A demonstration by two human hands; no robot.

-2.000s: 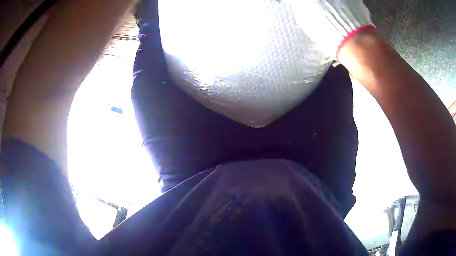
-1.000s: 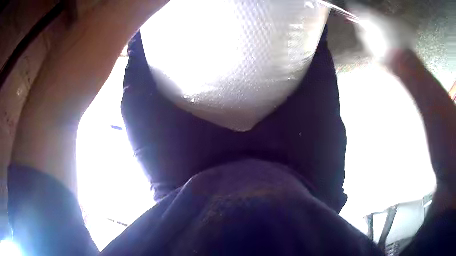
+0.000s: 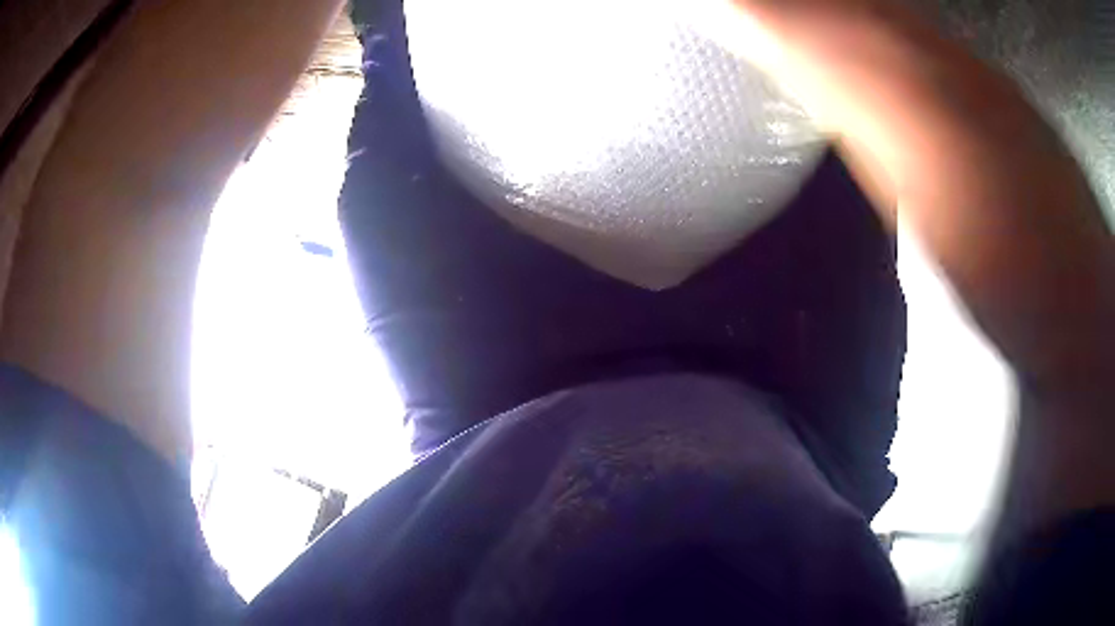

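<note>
A large white bubble wrap roll (image 3: 685,159) lies between my dark-clothed legs, its near end tapering towards my waist. Its upper part is washed out by glare and cut off by the top edge. My left forearm runs up the left side and leaves the picture at the top; my left hand is out of view. My right forearm is blurred and reaches in over the roll's right side; my right hand is beyond the top edge. What either hand holds cannot be seen.
Speckled grey floor shows at the top right. Strong white glare lies on both sides of my legs. A dark frame-like object (image 3: 328,508) shows at the lower left, and part of a greyish object (image 3: 935,563) at the lower right. A brown surface with a dark edge lies far left.
My right arm has swung inward and up over the roll. My right hand, white-gloved in the earlier frames, has left the picture. The roll and legs appear shifted slightly right.
</note>
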